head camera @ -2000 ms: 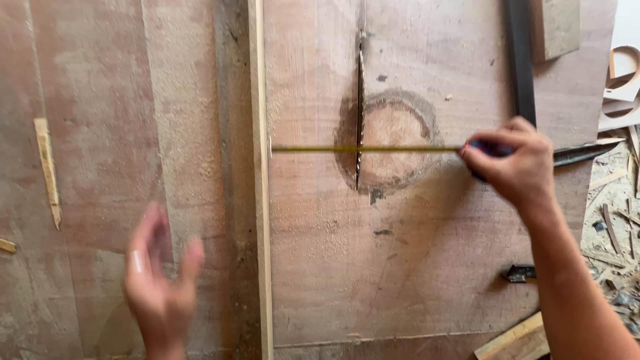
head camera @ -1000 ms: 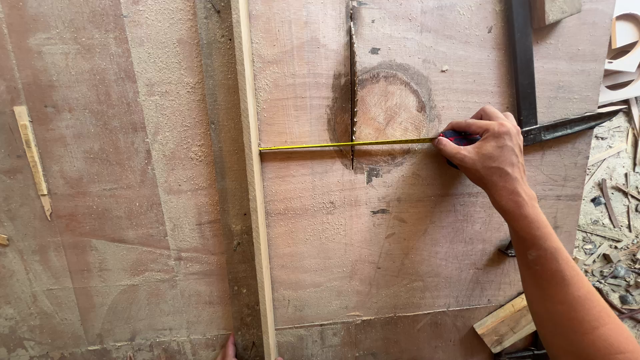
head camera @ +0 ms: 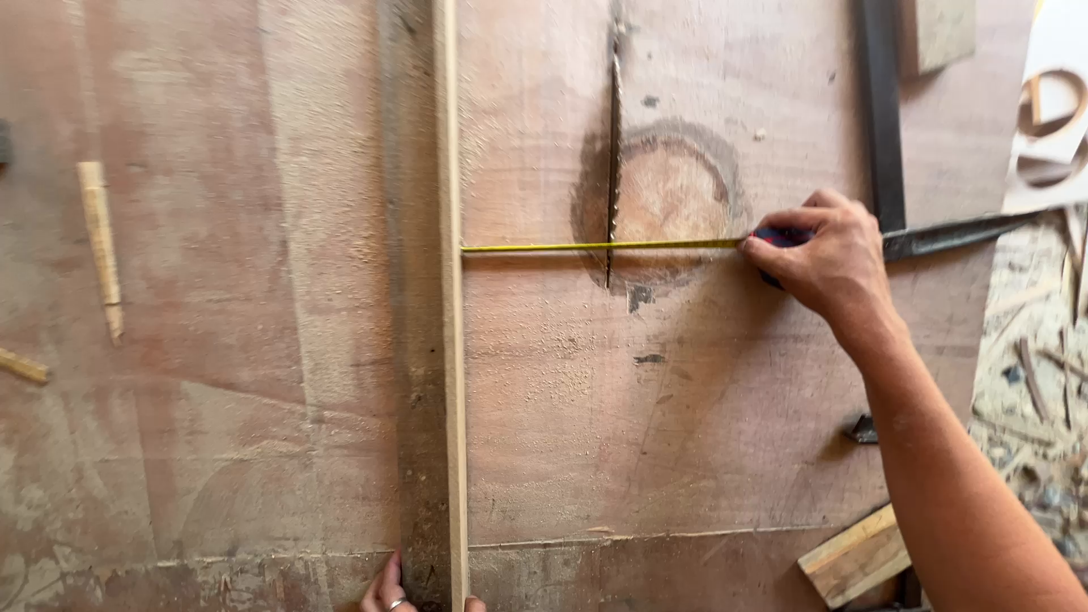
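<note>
My right hand (head camera: pixel 829 255) grips a dark blue and red tape measure (head camera: pixel 778 246). Its yellow blade (head camera: pixel 535 247) reaches left across a saw blade (head camera: pixel 613 161), and its end meets a long wooden fence strip (head camera: pixel 455 340). At the bottom edge, my left hand (head camera: pixel 389 591), mostly out of frame and wearing a ring, has its fingers on both sides of the strip and the flat bar (head camera: pixel 421 425) beside it. The toothed saw blade stands up through a slot in the plywood table top (head camera: pixel 552 476).
Toward the right lie a black metal bar (head camera: pixel 881 110), a dark curved tool (head camera: pixel 960 234), a wood block (head camera: pixel 943 34) and another wood piece (head camera: pixel 858 552). Thin wood slivers (head camera: pixel 102 246) lie at left. Sawdust coats the table; scraps litter the floor beyond its right edge.
My left hand was raised over the left of the table two seconds ago; it has moved down to the near end of the strip. My right hand still holds the extended tape.
</note>
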